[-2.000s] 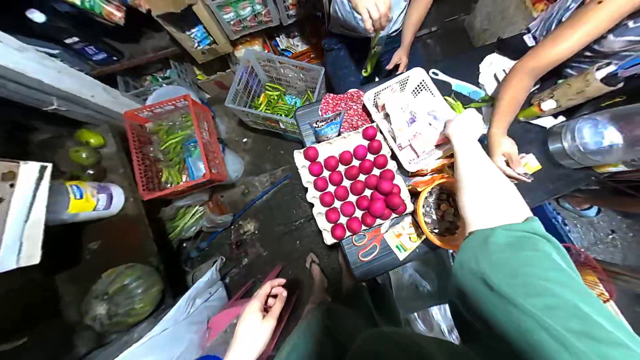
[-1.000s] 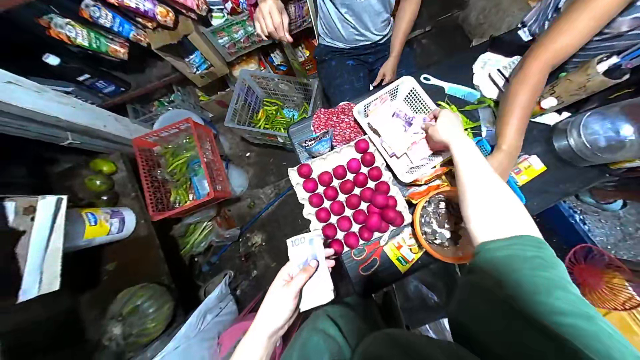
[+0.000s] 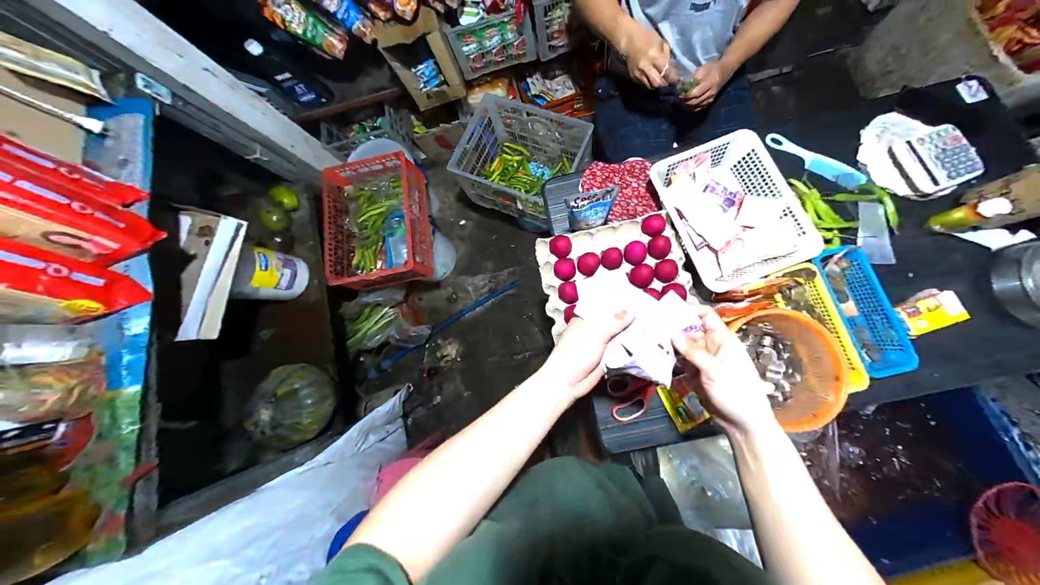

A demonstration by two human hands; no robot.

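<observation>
My left hand [image 3: 587, 351] holds a spread bunch of banknotes [image 3: 638, 321] over the egg tray. My right hand [image 3: 715, 366] grips the right edge of the same notes between thumb and fingers. Beneath them, a pulp tray [image 3: 546, 272] carries many magenta-red eggs [image 3: 611, 258], partly hidden by the notes. A white plastic basket [image 3: 800, 244] with more banknotes [image 3: 731, 215] lies just beyond my right hand. To the right of that hand is an orange basket [image 3: 821, 366] of coins [image 3: 768, 357]. Red-handled scissors [image 3: 630, 402] lie partly hidden below the notes.
A person [image 3: 691, 49] at the far side handles something small. Yellow [image 3: 855, 357] and blue [image 3: 906, 349] baskets, a calculator [image 3: 946, 154] and green chillies [image 3: 821, 211] sit at the right. A red crate [image 3: 378, 280] and a grey crate [image 3: 520, 122] hold green vegetables. A squash [image 3: 291, 405] lies lower left.
My right hand has moved from the white basket to the notes in my left hand. The notes now spread over the eggs. The co-worker's arm at the right has left the view.
</observation>
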